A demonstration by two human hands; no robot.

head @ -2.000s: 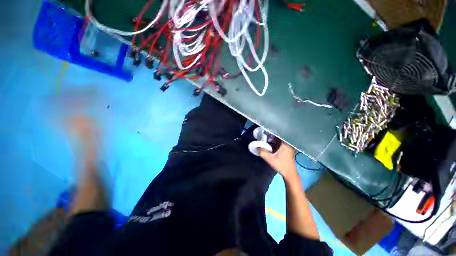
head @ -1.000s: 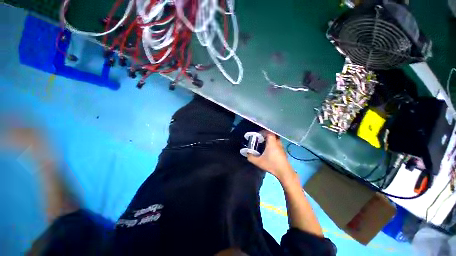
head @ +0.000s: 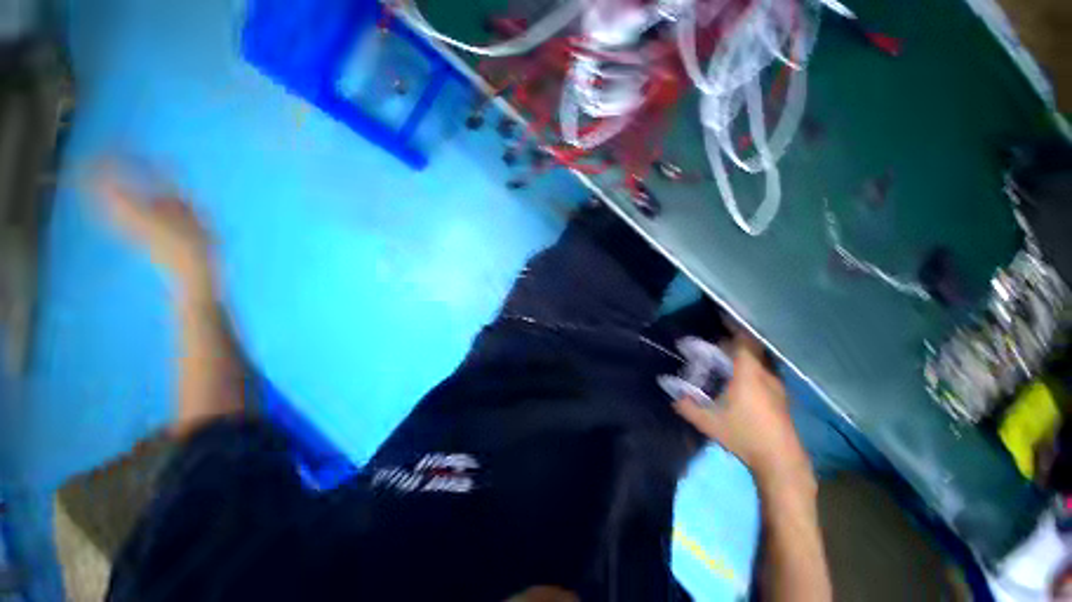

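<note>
My right hand [head: 749, 406] holds a small white-flanged solder spool [head: 698, 369] by its flanges, over my dark-clothed lap beside the bench edge. A thin silvery strand of solder wire [head: 543, 321] runs leftward from the spool across my lap. My left hand [head: 151, 218] is blurred, held out far to the left over the blue floor. Whether it holds the wire cannot be made out.
The green bench [head: 864, 341] has a pale edge. A bundle of white and red leads [head: 658, 71] lies at the top, dark ends over the edge. A metal plug pile [head: 999, 335] and yellow sponge [head: 1031, 429] are at right. A blue stool [head: 317, 53] stands upper left.
The view has turned, so the bench and leads appear farther right. My left hand has come further into view and appears higher. My right hand still holds the spool.
</note>
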